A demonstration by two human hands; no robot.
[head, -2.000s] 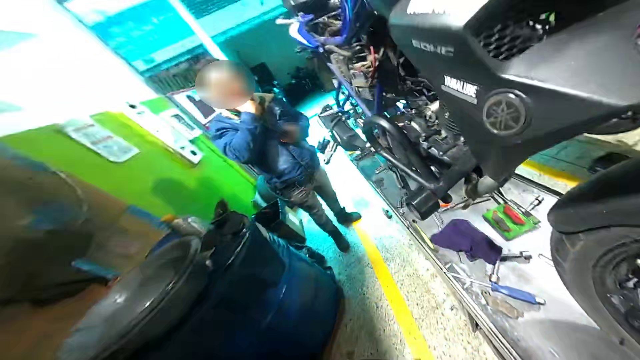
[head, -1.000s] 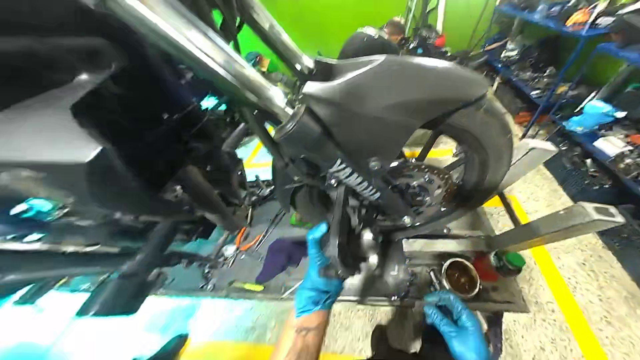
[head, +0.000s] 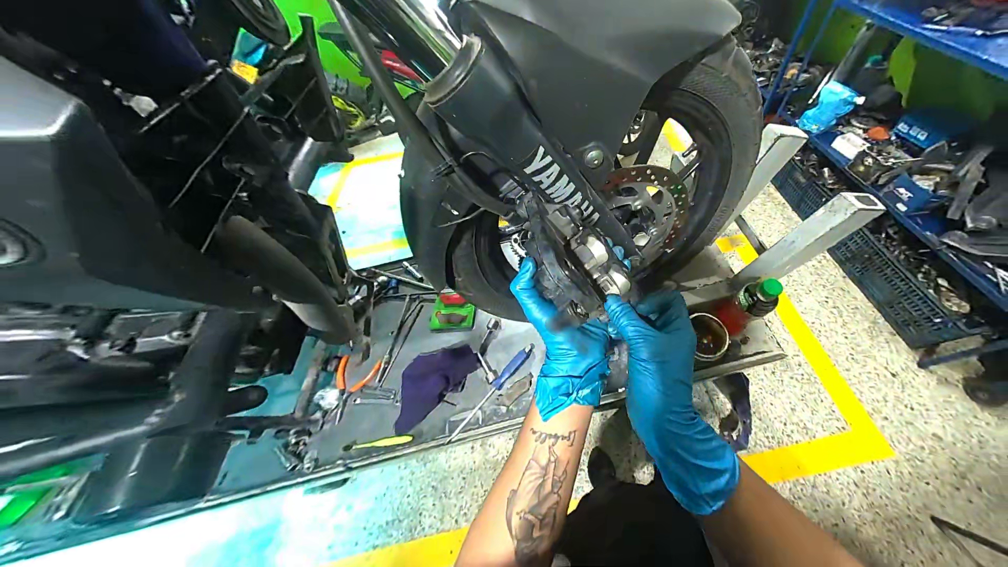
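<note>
A motorcycle brake caliper (head: 579, 256) with its hose hangs beside the fork leg. My left hand (head: 563, 339), in a blue glove, grips its lower left side. From the right, my right hand (head: 654, 335), gloved too, has its fingers on the caliper's lower end; the fingertips are partly hidden. Behind it stands the front wheel's tire (head: 728, 118) with a drilled brake disc (head: 669, 197). The black fork cover (head: 512, 118) bears the Yamaha name.
On the lift platform lie a purple cloth (head: 437, 382), a blue-handled screwdriver (head: 512, 368), orange-handled pliers (head: 342, 374) and a green case (head: 453, 313). A metal cup (head: 709, 337) and a green-capped bottle (head: 760, 299) stand at right. White metal posts (head: 819, 232) rise near blue shelves (head: 937, 35).
The view has swung from the bike's side to its front wheel. My right hand has moved from beside the cup to the caliper, where my left hand was a second ago.
</note>
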